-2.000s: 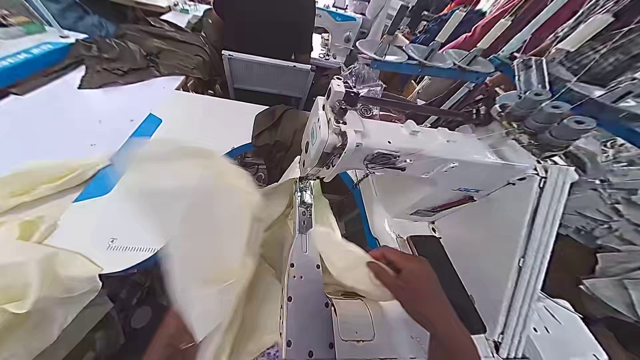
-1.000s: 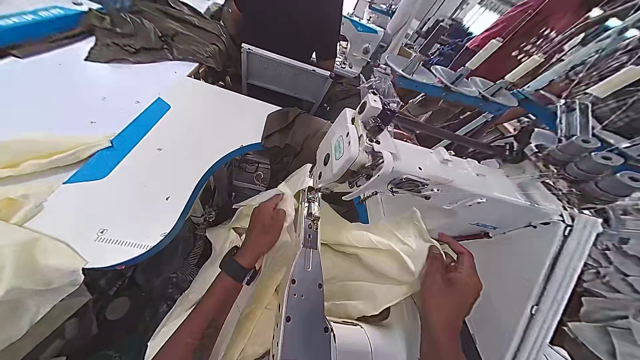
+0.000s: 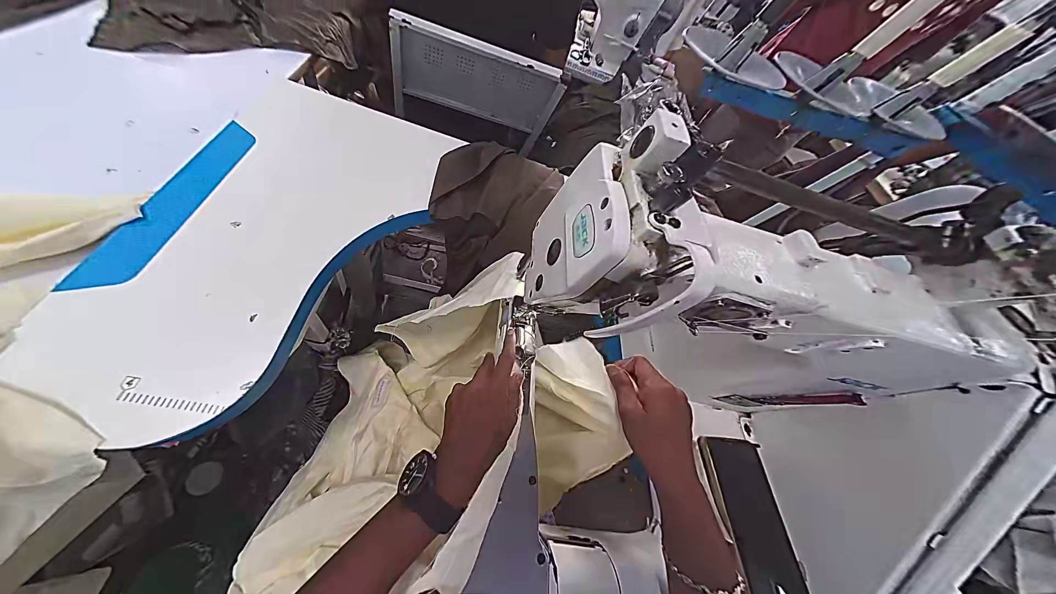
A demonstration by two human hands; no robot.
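Pale yellow fabric (image 3: 363, 445) drapes over both sides of the narrow metal arm (image 3: 516, 495) of a white Jack industrial sewing machine (image 3: 577, 239). My left hand (image 3: 483, 412), with a dark watch on the wrist, lies on the fabric left of the arm, its fingertips close to the presser foot (image 3: 524, 330). Whether those fingers pinch the cloth is hard to see. On the right, my right hand (image 3: 652, 404) grips the fabric's edge between thumb and fingers, below the machine head. The needle's tip cannot be made out.
A white table (image 3: 289, 190) with a blue curved edge stands at the left, more pale yellow fabric (image 3: 49, 462) on it. Dark brown cloth (image 3: 487, 198) hangs behind the machine head. A black phone-like object (image 3: 751, 511) lies right of my right forearm. Thread stands (image 3: 858, 99) rise at the upper right.
My left hand has moved toward the presser foot since one second ago. My right hand still holds the fabric, now nearer the machine's arm. Two seconds ago the cloth at the left was blurred in motion.
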